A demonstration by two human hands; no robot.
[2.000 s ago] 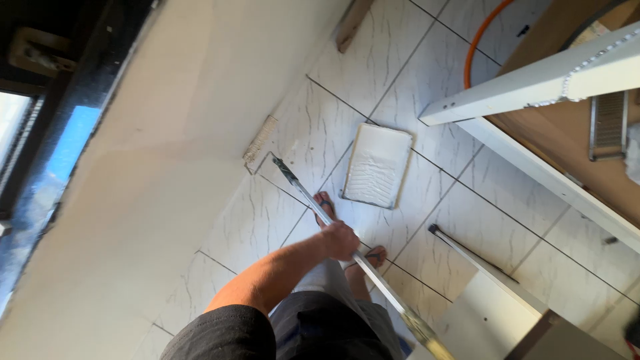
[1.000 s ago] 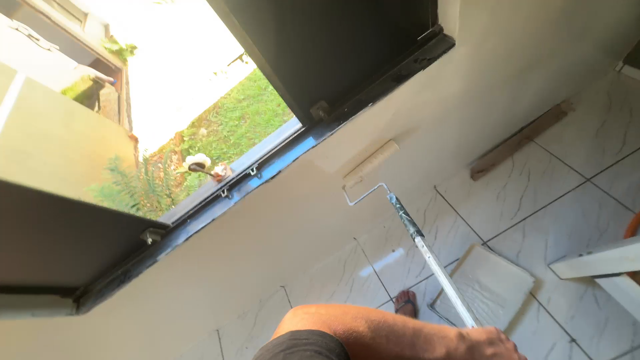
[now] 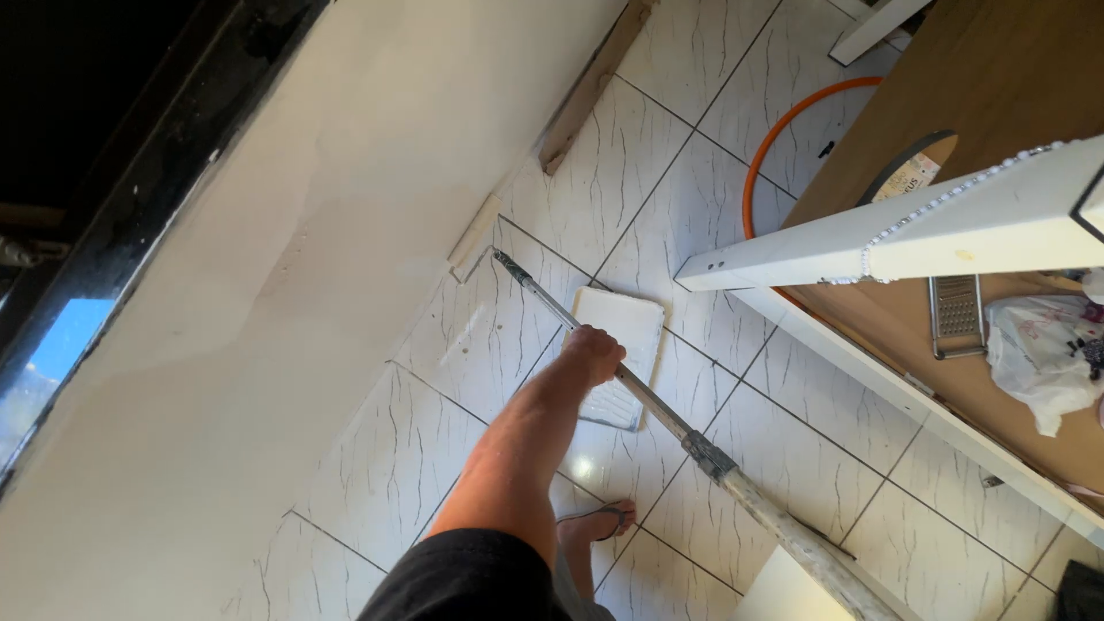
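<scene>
My left hand (image 3: 595, 354) is closed around the metal extension pole (image 3: 655, 405), which runs from the middle of the view to the bottom right. At the pole's far end a paint roller (image 3: 474, 231) with a pale sleeve lies against the foot of the off-white wall (image 3: 345, 172), where it meets the floor. Below my left hand, a white paint tray (image 3: 634, 323) with a ribbed slope rests on the tiles, partly hidden by that hand and the pole. My right hand is out of view.
A brown strip (image 3: 578, 103) runs along the wall's base. At right are a white furniture leg (image 3: 914, 228) with a beaded string, an orange hose (image 3: 759, 164), a metal grater (image 3: 956, 310) and a plastic bag (image 3: 1035, 345). My sandalled foot (image 3: 608, 522) is on marble-patterned tiles.
The roller, higher on the wall below the window one second ago, is down at the wall's foot. My left hand has stayed closed on the pole. The view has swung away from the window.
</scene>
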